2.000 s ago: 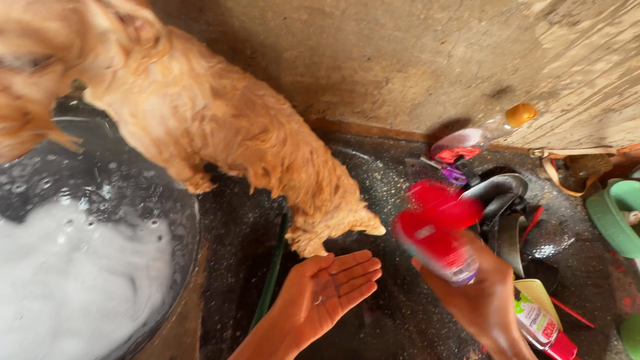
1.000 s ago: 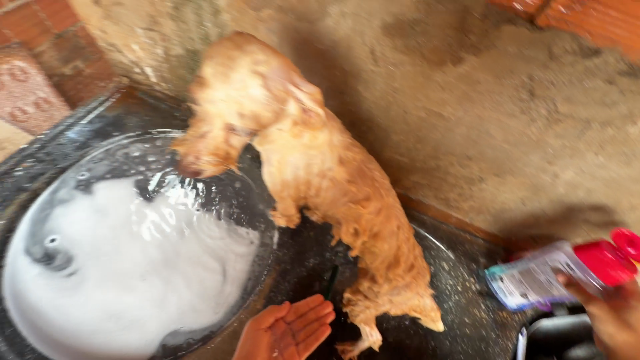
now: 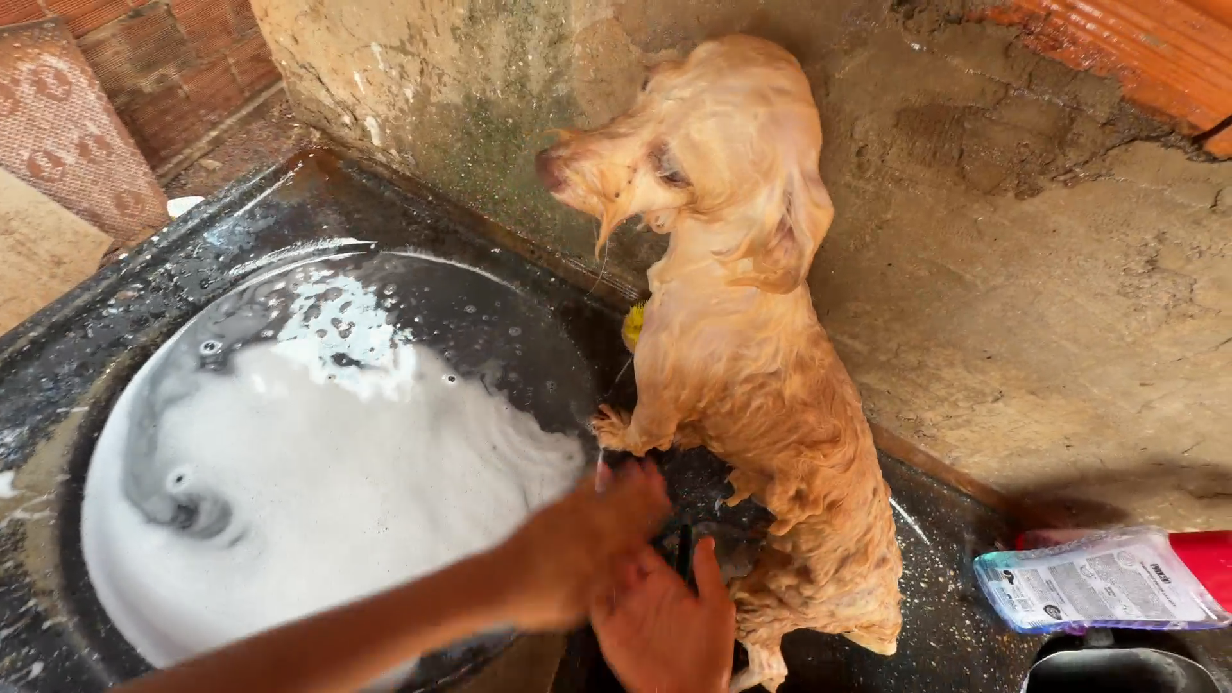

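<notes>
A wet, tan-furred dog point(image 3: 780, 385) stands on a black, wet surface beside a round dark basin point(image 3: 72, 539) of cloudy, foamy water. Its head faces left and one front paw is by the basin's edge. My left hand point(image 3: 602, 529), blurred, reaches in from the lower left and lies over my right hand point(image 3: 669, 621), the two touching near the fingers. The right palm faces up with its thumb apart. No object shows in either hand, both close to the dog's legs. A clear plastic bottle point(image 3: 1097, 582) with a red cap lies at the right.
An earthen wall point(image 3: 1039, 318) rises behind the dog. Below the bottle is a dark container point(image 3: 1116, 664). A small yellow bristly item point(image 3: 633, 325) shows partly behind the dog's chest. The raised edge of the black surface point(image 3: 221, 226) runs along the upper left, near a patterned slab point(image 3: 82, 135).
My right hand has let go of the bottle and moved left to meet my left hand. The dog's head, lowered over the basin a second ago, is now raised.
</notes>
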